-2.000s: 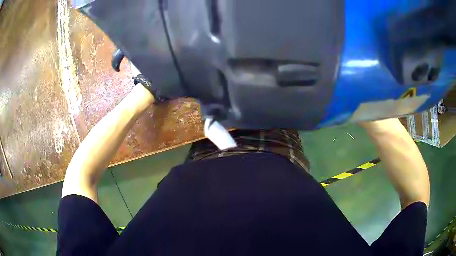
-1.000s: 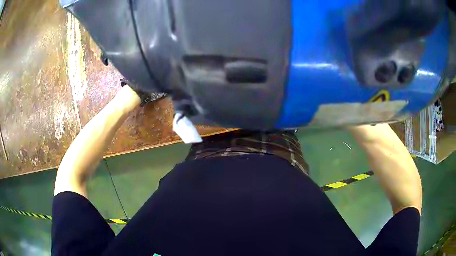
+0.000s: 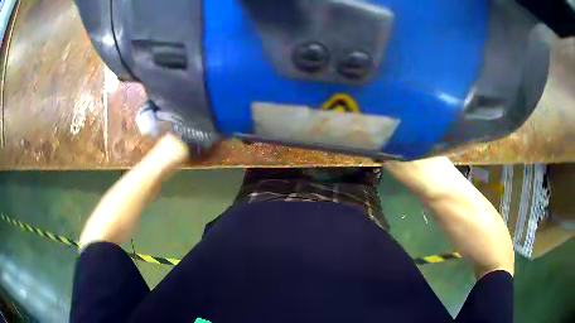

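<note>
The cutting machine's blue and dark grey motor body (image 3: 353, 82) fills the upper part of the view. It hides what lies under and behind it. My left forearm reaches to the motor's lower left side. My left hand (image 3: 195, 134) is blurred and mostly hidden there, with a bit of grey mesh glove showing. My right forearm goes up behind the motor's lower edge, and my right hand is hidden behind it. A small white piece (image 3: 147, 120) hangs at the motor's lower left. No blade or fabric is visible.
The brown worn table (image 3: 53, 94) runs across the view, its front edge just before my waist. A cardboard box (image 3: 561, 214) with white striped scraps stands on the green floor at the right. Yellow-black tape (image 3: 154, 259) crosses the floor. A black part or cable shows at the top right.
The motor body has moved left in view, showing more of its blue part and right end. The table edge has turned from slanted to nearly level. My right forearm has shifted left.
</note>
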